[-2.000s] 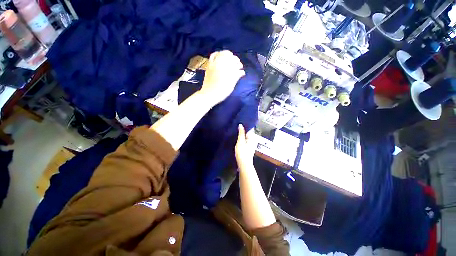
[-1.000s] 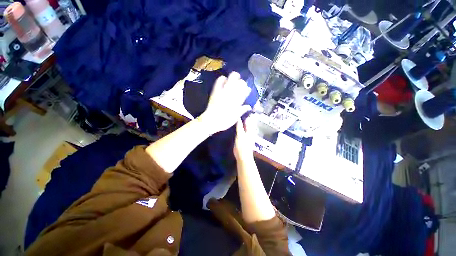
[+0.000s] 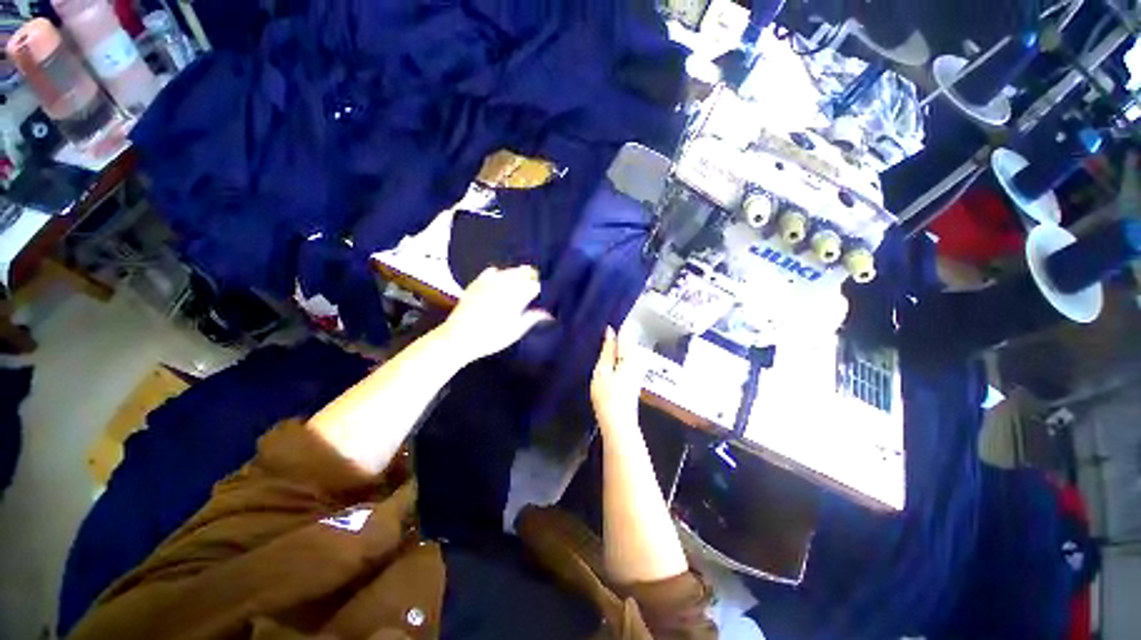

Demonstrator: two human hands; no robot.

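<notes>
A navy garment piece (image 3: 586,281) runs from the needle area (image 3: 663,244) of the white JUKI overlock machine (image 3: 776,206) down towards my lap. My left hand (image 3: 498,309) lies on the cloth's left part, fingers curled, gripping cloth at its edge. My right hand (image 3: 616,375) is at the cloth's right edge, beside the table front. Its fingers point up and are partly hidden by cloth and glare, so its hold is unclear. The pale grey cloth plate (image 3: 638,173) shows above the cloth.
A large navy pile (image 3: 375,113) lies beyond my hands, with a yellow-brown patch (image 3: 519,170) at its near edge. A dark strap (image 3: 753,390) hangs over the white table (image 3: 826,438). An open brown carton (image 3: 745,513) is below. Bottles (image 3: 106,56) stand at far left.
My left hand has moved away from the needle, down and left, along the cloth. My right hand has shifted slightly down. More cloth now shows stretched between the needle and my hands.
</notes>
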